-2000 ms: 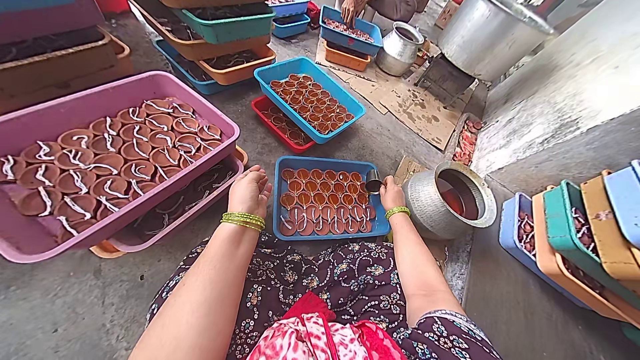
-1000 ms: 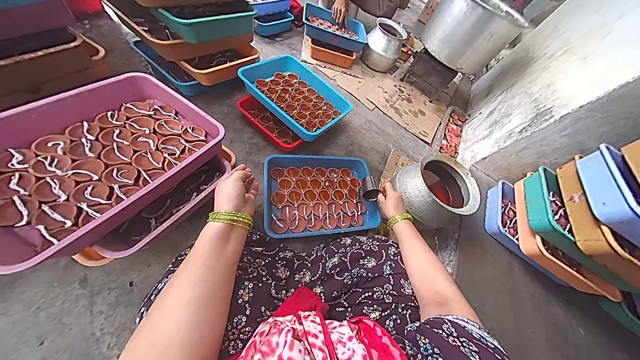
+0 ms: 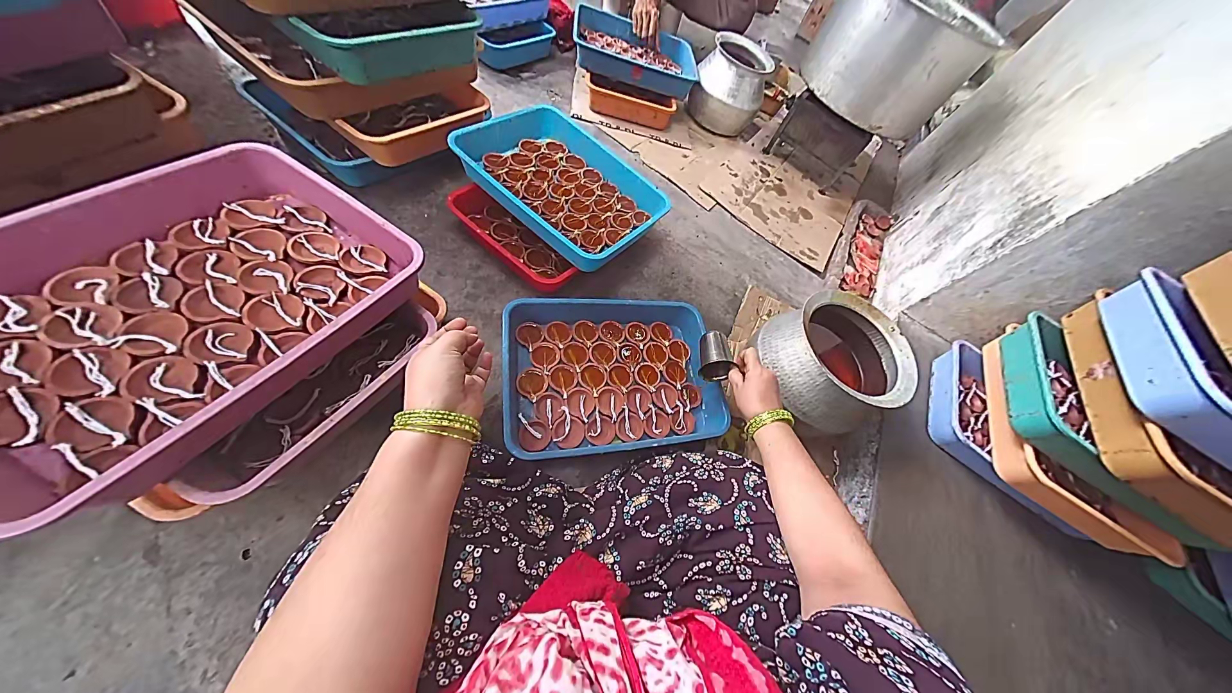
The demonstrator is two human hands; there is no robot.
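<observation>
My right hand (image 3: pixel 754 385) grips a small metal cup (image 3: pixel 715 356) at the right rim of a blue plastic tray (image 3: pixel 616 448). Rows of clay lamps (image 3: pixel 594 375) fill that tray; the far rows hold amber liquid, while the near rows show white wicks and look unfilled. A hammered metal pot (image 3: pixel 794 366) with reddish-brown liquid tilts just right of this hand. My left hand (image 3: pixel 449 371) holds nothing, palm turned up and fingers loosely curled, between the blue tray and a large pink tray (image 3: pixel 385 289) of clay lamps with white wicks.
Ahead, a light-blue tray (image 3: pixel 621 258) of filled lamps rests on a red tray (image 3: pixel 472 197). Stacked trays (image 3: pixel 395 63) stand back left, more (image 3: pixel 1049 423) at right by the wall. Behind are a metal pot (image 3: pixel 729 87), a large vessel on a stand (image 3: pixel 866 67) and another person's hand (image 3: pixel 646 17) over a tray.
The metal cup remains in my right hand near the tray's right edge. Little else has plainly changed; the view has shifted slightly.
</observation>
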